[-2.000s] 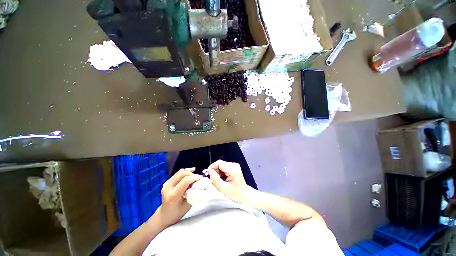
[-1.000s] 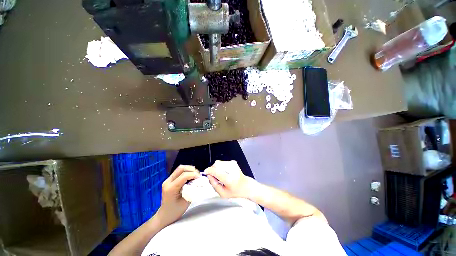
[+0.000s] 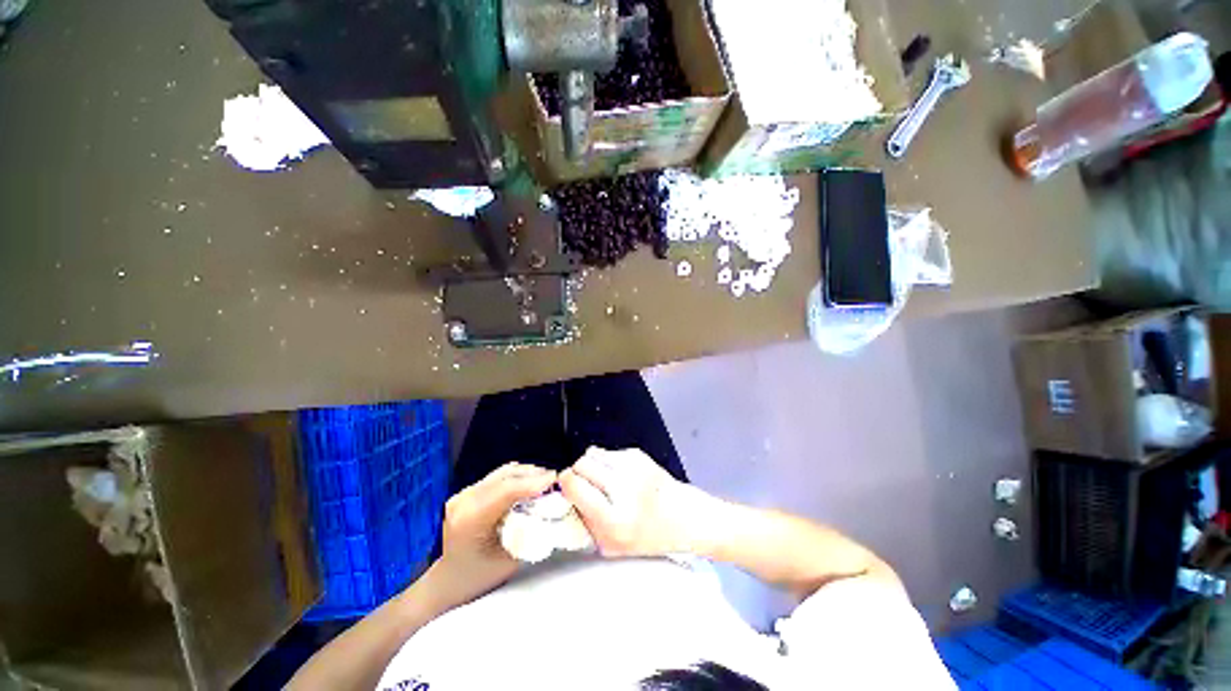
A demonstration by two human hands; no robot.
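Observation:
A small cream-white plush piece (image 3: pixel 543 529) is held between my two hands over my lap, in front of the table edge. My left hand (image 3: pixel 489 520) grips its left side. My right hand (image 3: pixel 624 502) pinches its upper right side. The fingertips of both hands meet at its top, where a tiny dark spot shows; I cannot tell exactly what it is. The fingers hide much of the piece.
The green press (image 3: pixel 392 108) and its base (image 3: pixel 506 311) stand on the table (image 3: pixel 270 324). Behind lie dark parts (image 3: pixel 614 219), white washers (image 3: pixel 743 216), a phone (image 3: pixel 855 236), a wrench (image 3: pixel 929 108) and a bottle (image 3: pixel 1120 101). An open carton (image 3: pixel 223 540) and blue crate (image 3: pixel 371 500) are lower left.
My hands stay together on the plush piece. The piece is turned, and more of it shows below my fingers. The view has shifted slightly, so the table sits a little higher.

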